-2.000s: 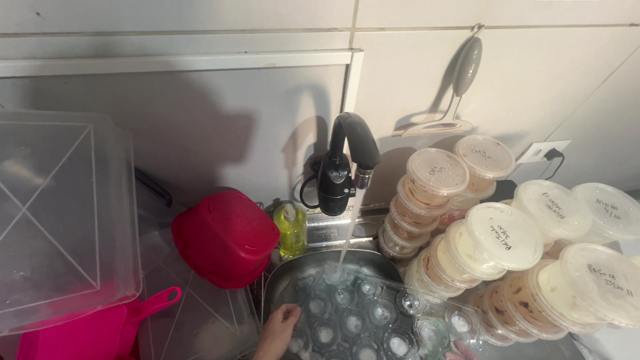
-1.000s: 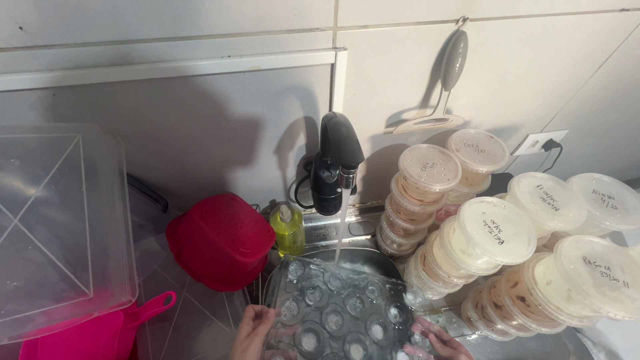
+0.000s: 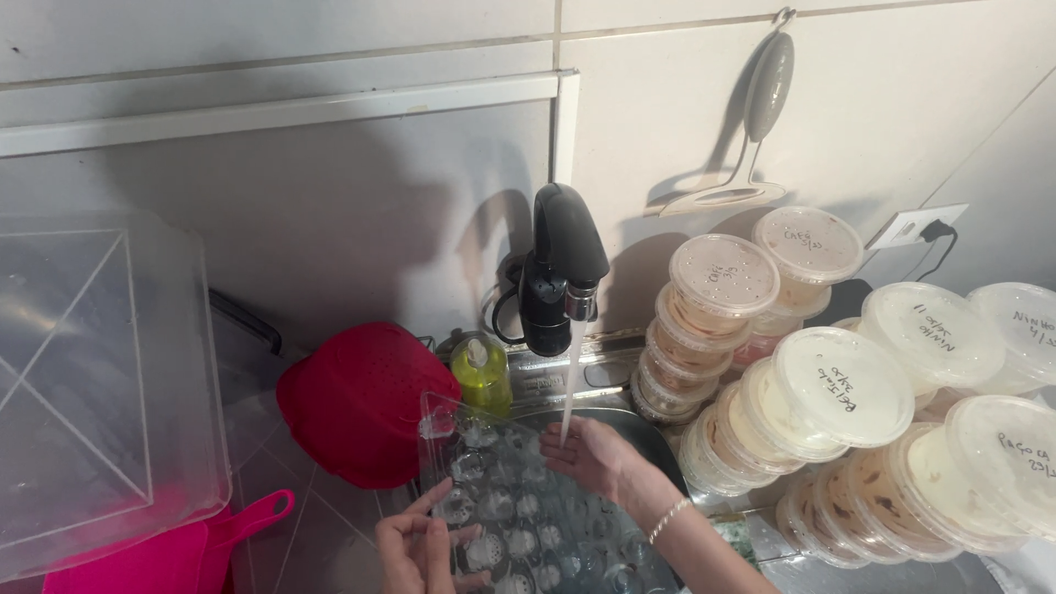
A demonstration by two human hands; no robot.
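Water runs from the black faucet (image 3: 569,264) onto the fingers of my right hand (image 3: 598,462), which is held palm up with fingers apart and a bracelet at its wrist. My left hand (image 3: 425,544) is spread at the lower left edge of a clear plastic tray (image 3: 503,511) with round cups; whether it grips the tray is not plain. The tray lies over the metal sink basin (image 3: 660,454), tilted, its upper left corner near the red plastic bowl (image 3: 371,404). A bottle of yellow-green liquid soap (image 3: 480,379) stands behind the tray.
Stacks of lidded plastic tubs (image 3: 841,396) with handwritten lids crowd the right side. At left are a large clear plastic bin (image 3: 91,396) and a pink plastic item with a handle (image 3: 256,520). A grey-handled utensil (image 3: 767,99) hangs on the wall near a power outlet (image 3: 916,227).
My right hand has left the tray's right side and moved up and left under the water stream. My left hand's fingers have spread. The tray has shifted and its angle has changed.
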